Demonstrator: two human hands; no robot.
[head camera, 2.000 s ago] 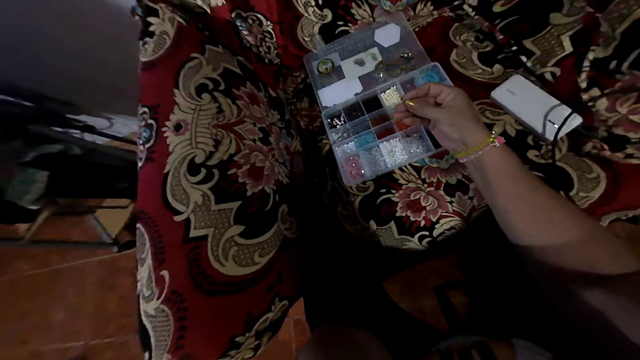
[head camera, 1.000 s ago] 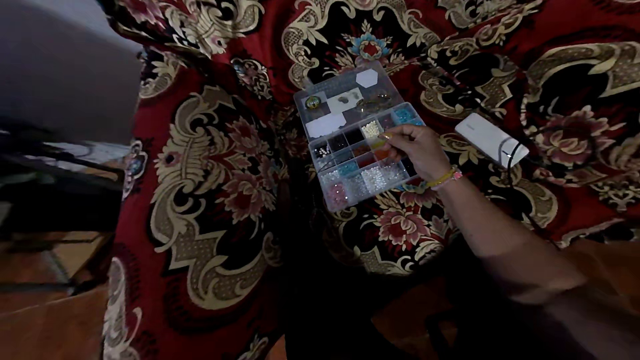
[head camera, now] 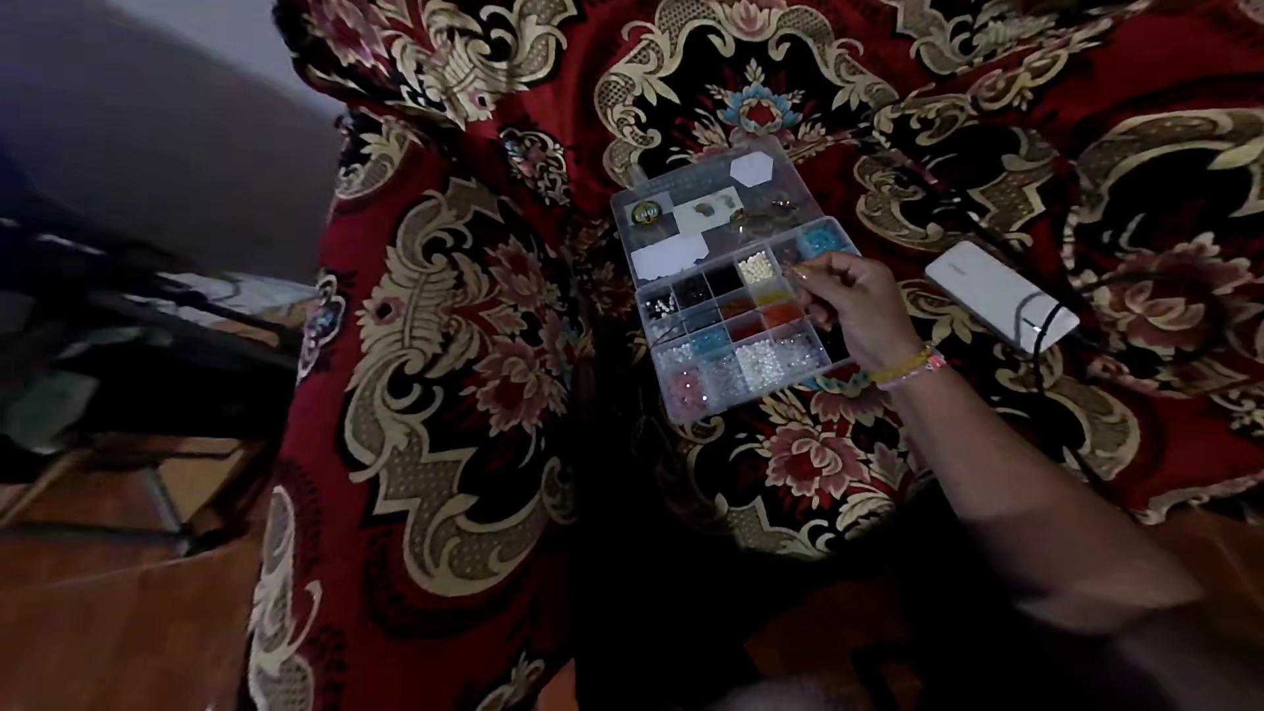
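Note:
My right hand (head camera: pixel 857 304) is over the right side of an open clear plastic bead organizer box (head camera: pixel 726 403), with thumb and forefinger close together near the cream beads (head camera: pixel 756 268). Whether a bead is between the fingertips is too small to tell. A yellow and pink bracelet (head camera: pixel 907 369) circles the wrist. Pink beads (head camera: pixel 688 391), white beads (head camera: pixel 759 365), turquoise beads (head camera: pixel 822 240) and orange beads (head camera: pixel 782 314) lie in separate compartments. White cards (head camera: pixel 671 258) and a round tin-like item (head camera: pixel 647 213) rest in the raised lid. My left hand is out of view.
A floral red and black cloth (head camera: pixel 444 395) lies under the box. Right of my hand is a white power bank or phone (head camera: pixel 1002 294) with a black cable (head camera: pixel 1043 341). A dark piece of furniture with a wooden part (head camera: pixel 202 474) stands at the left over a tiled floor (head camera: pixel 109 602).
My right hand stays over the right side of the box, its fingertips still close together. The view has shifted somewhat.

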